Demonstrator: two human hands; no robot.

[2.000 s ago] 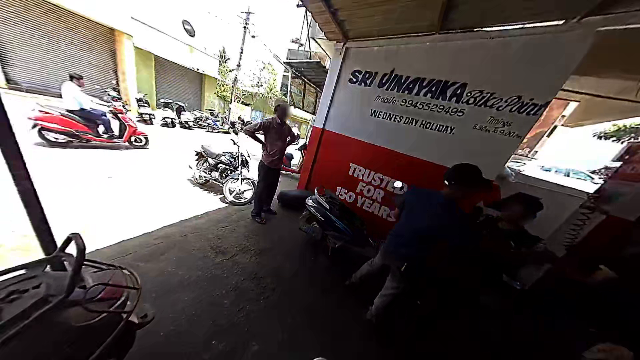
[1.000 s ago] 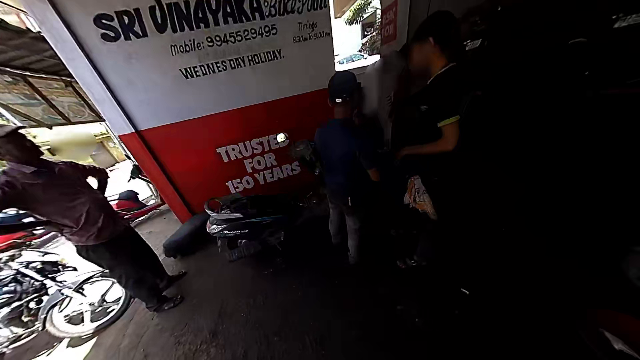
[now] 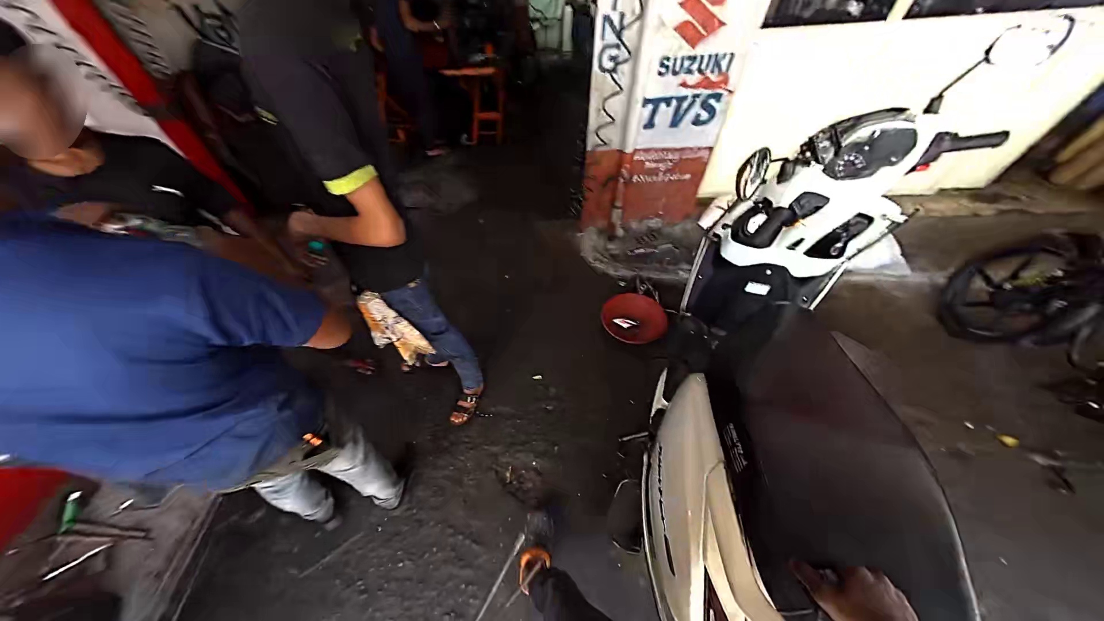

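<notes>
My right hand (image 3: 854, 593) is at the bottom edge, on the rear of a scooter's long dark seat (image 3: 837, 431). Its fingers are slightly bent, and part of it lies outside the view. No held object can be made out clearly. The white scooter (image 3: 819, 228) stands with its handlebar and mirrors away from me. My left hand is out of view. Low in the middle, a dark trouser leg (image 3: 565, 597) and a foot with something orange show beside the scooter.
A person in a blue shirt (image 3: 147, 345) bends at the left, near others. A red bowl (image 3: 634, 319) sits on the floor left of the scooter. Tools (image 3: 78, 561) lie at lower left. A painted pillar (image 3: 664, 95) stands behind. Another two-wheeler (image 3: 1018, 289) is at right.
The view has swung far right and down, from the street and painted wall to the white scooter. My right hand on the seat now shows.
</notes>
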